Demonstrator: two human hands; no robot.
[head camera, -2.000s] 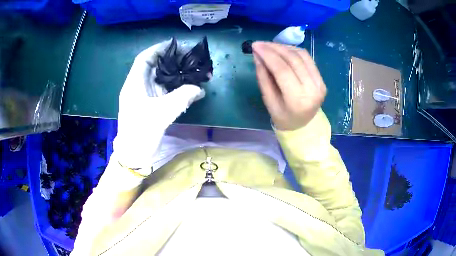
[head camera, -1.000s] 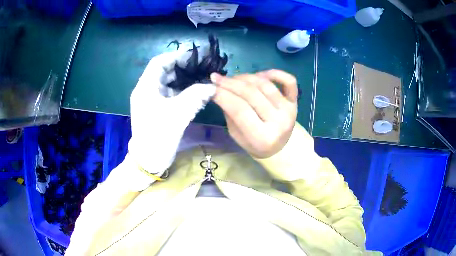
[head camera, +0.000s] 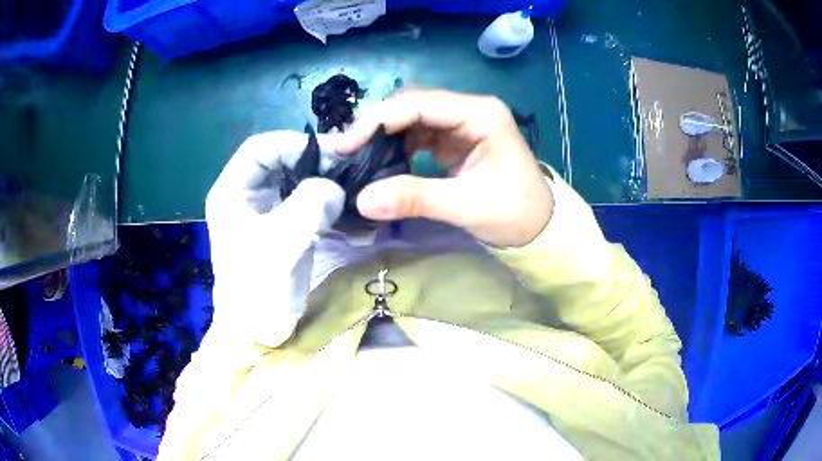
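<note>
A black, glossy, spiky hair piece assembly (head camera: 362, 171) is held between both hands above the front of the bench. My left hand (head camera: 270, 212), in a white glove, grips its left side, with the thumb on the front. My bare right hand (head camera: 469, 167) grips its right side, with the thumb at the front and the fingers over the top. The fingers hide part of it. Another black curled piece (head camera: 335, 101) lies on the green mat just behind the hands.
A white glue bottle (head camera: 506, 35) lies at the back. A blue bin (head camera: 207, 25) with a white label (head camera: 340, 16) is behind. Brown cardboard (head camera: 671, 162) with two white ovals is at right. Blue side bins (head camera: 766, 234) sit below the bench edge; clear film is at left.
My right hand has come from the right onto the hair piece and now grips its right side. The black curled piece behind the hands now shows. The view has shifted.
</note>
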